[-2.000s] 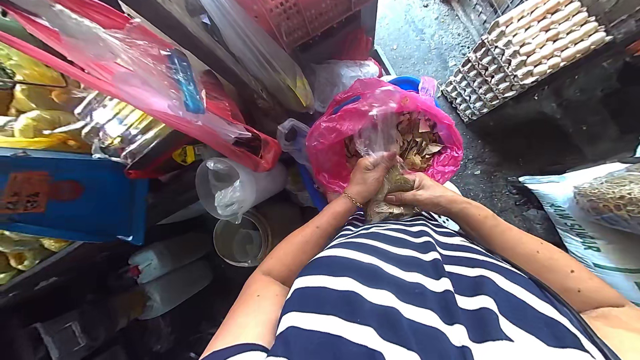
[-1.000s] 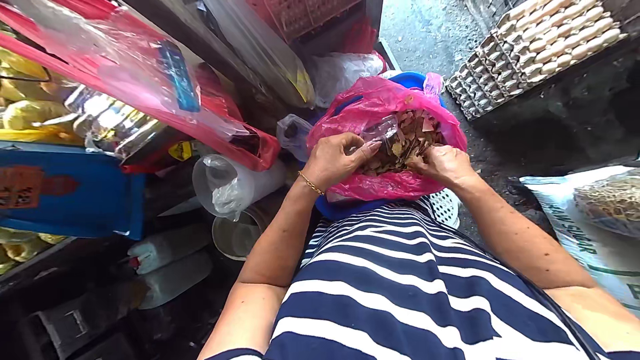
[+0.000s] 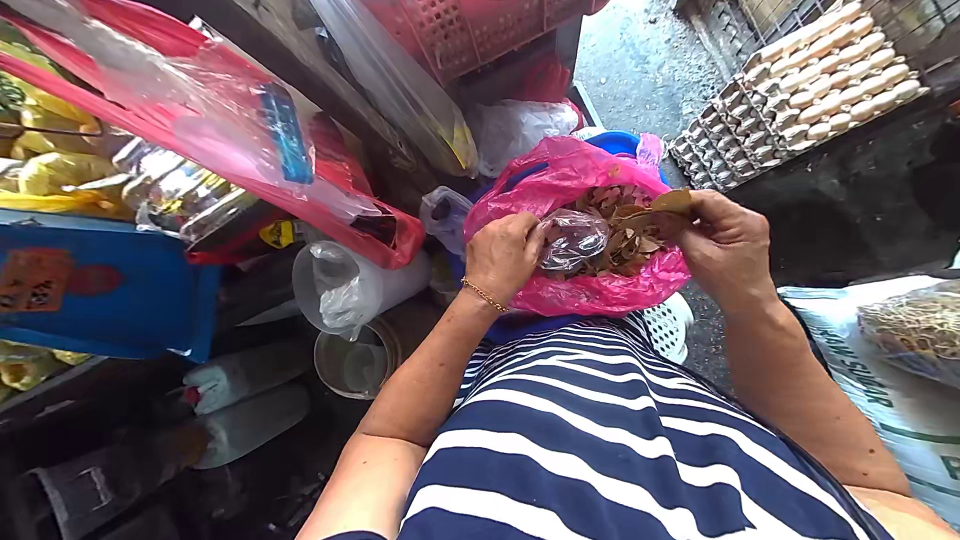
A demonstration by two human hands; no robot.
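A pink plastic bag (image 3: 622, 291) lies spread inside a blue tub (image 3: 616, 141), full of dried brown leaves (image 3: 634, 236). At the bag's left side my left hand (image 3: 504, 255) pinches the edge of a small clear plastic bag (image 3: 574, 238), which rests over the leaves. My right hand (image 3: 724, 244), at the right rim of the pink bag, holds a few dried leaves (image 3: 670, 204) between thumb and fingers. What the clear bag holds cannot be told.
Stacked egg trays with eggs (image 3: 840, 82) stand at upper right. A printed sack (image 3: 885, 360) lies at right. On the left are a white plastic container (image 3: 375, 289), a clear tub (image 3: 356, 367), a blue box (image 3: 97, 281) and hanging red bags (image 3: 225, 127). A red crate (image 3: 480, 30) is above.
Two seconds ago both hands were together on the clear bag, above the leaves. They have moved apart; the right hand was down in the leaves one second ago and has moved to the right with some leaves.
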